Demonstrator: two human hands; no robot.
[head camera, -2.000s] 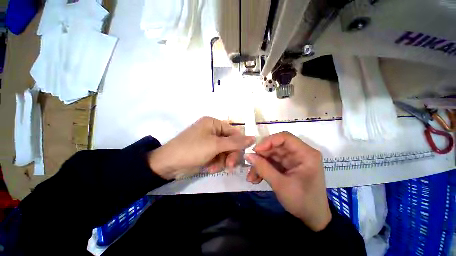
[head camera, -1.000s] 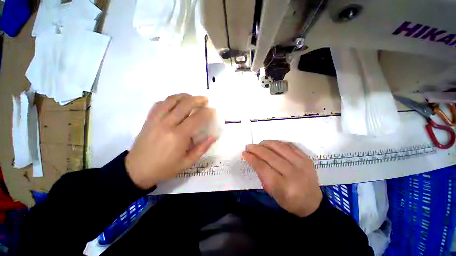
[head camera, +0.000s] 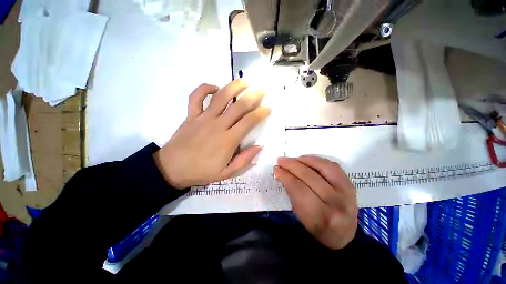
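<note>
A white fabric piece (head camera: 270, 145) lies in front of the needle area of the sewing machine (head camera: 289, 49), washed out by the lamp. My left hand (head camera: 217, 133) lies flat with spread fingers, its fingertips close to the presser foot area and partly over the fabric's left side. My right hand (head camera: 320, 194) pinches the near right end of the white piece between thumb and fingers, at the ruler line. The fabric's far end is lost in the glare, so I cannot tell if it is under the foot.
A panel stack (head camera: 55, 52) and narrow white pieces (head camera: 16, 144) lie at left. More white pieces (head camera: 172, 11) lie behind. A strip bundle (head camera: 424, 100) hangs over the bed at right. Scissors (head camera: 494, 148) lie at the right edge. Blue baskets (head camera: 463, 233) stand below.
My left hand has moved forward toward the needle and flattened with its fingers spread. My right hand has separated from it and stays near the front edge. The view has shifted closer to the machine.
</note>
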